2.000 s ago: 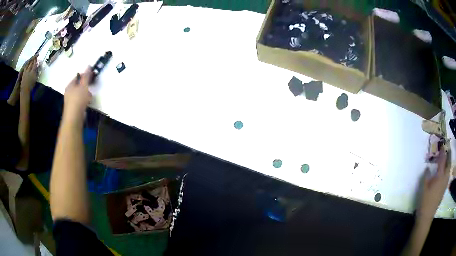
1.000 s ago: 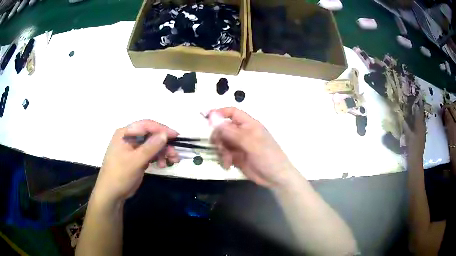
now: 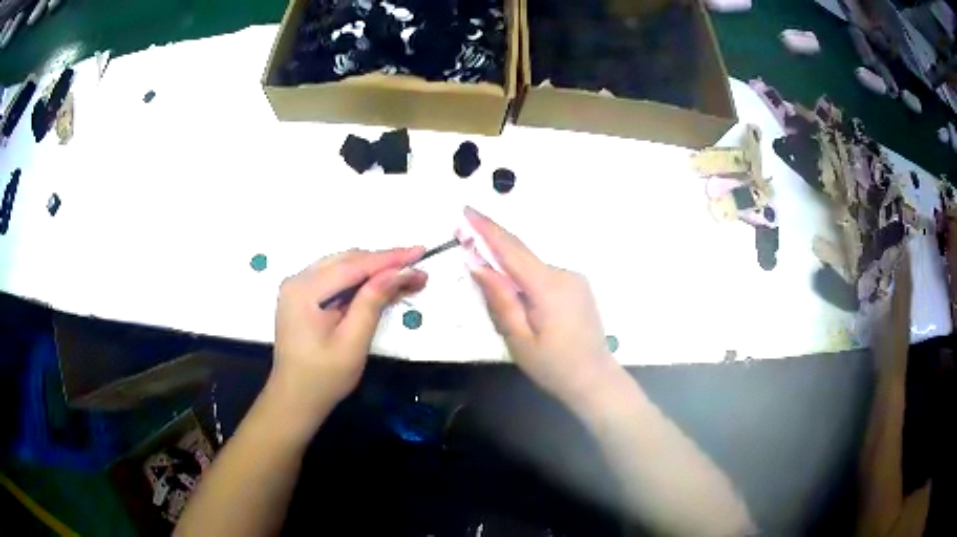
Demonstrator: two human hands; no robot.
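Note:
My left hand (image 3: 341, 304) is shut on dark tweezers (image 3: 352, 293), held near the bench's front edge. Their tips touch or nearly touch a pink housing (image 3: 477, 250) in my right hand (image 3: 546, 304). My right fingers cover much of the housing. Square black pads (image 3: 392, 151) lie on the white bench behind my hands, below the left parts box. Round black pads (image 3: 466, 158) lie just right of them. Whether a pad is at the tweezer tips cannot be made out.
The left parts box (image 3: 388, 103) and right parts box (image 3: 630, 115) stand at the back. A mixed housing pile (image 3: 850, 199) lies at right, beside another person's arm (image 3: 890, 399). Green dots (image 3: 412, 319) mark the bench. A lower cardboard box (image 3: 131, 462) is below left.
The tweezers now point up to the right, with their tips at the pink housing. The left hand has moved slightly right. Compared with the earliest frame, both hands have come together from far apart.

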